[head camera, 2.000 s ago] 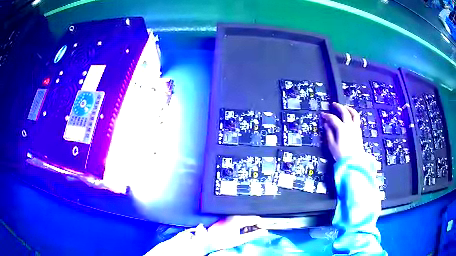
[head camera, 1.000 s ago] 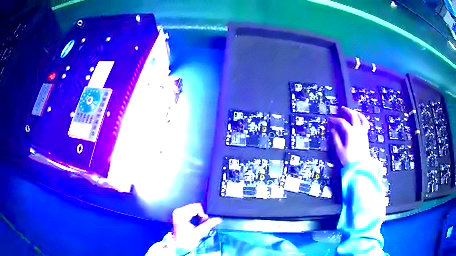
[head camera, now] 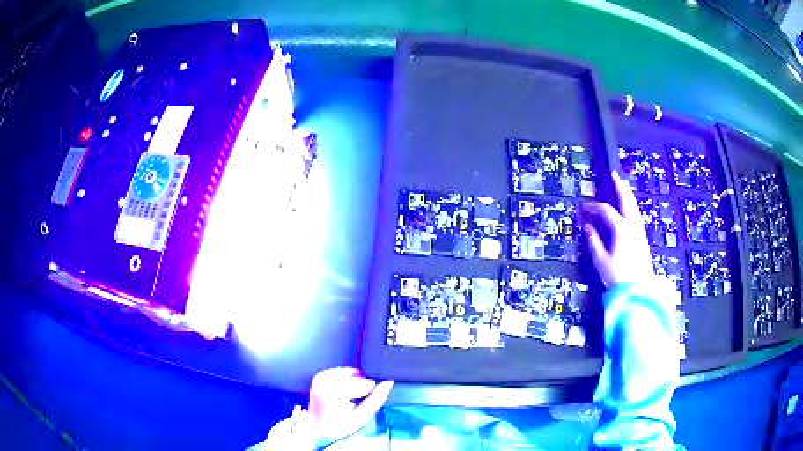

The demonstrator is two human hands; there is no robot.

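The nearest tray (head camera: pixel 449 110) holds several circuit boards; one board (head camera: pixel 550 167) lies alone in the upper right, with two rows of two below it. The lower right board (head camera: pixel 543 306) lies slightly tilted. My right hand (head camera: pixel 618 233) is over the tray's right rim, beside the middle right board (head camera: pixel 543 229), fingers apart; I see nothing in it. My left hand (head camera: pixel 343 401) is at the tray's front left corner, thumb and fingers apart, with nothing visible in it. Its fingertips are washed out by glare.
A black light box (head camera: pixel 189 84) stands left of the tray, its right side glaring white. A second tray (head camera: pixel 715 321) and a third tray (head camera: pixel 748 145), both with boards, lie to the right. The bench's blue front edge (head camera: pixel 220 374) runs along the near side.
My left hand has moved left along the tray's front edge to its corner. My right hand stays by the right rim, its fingers now spread wider. The boards keep their places.
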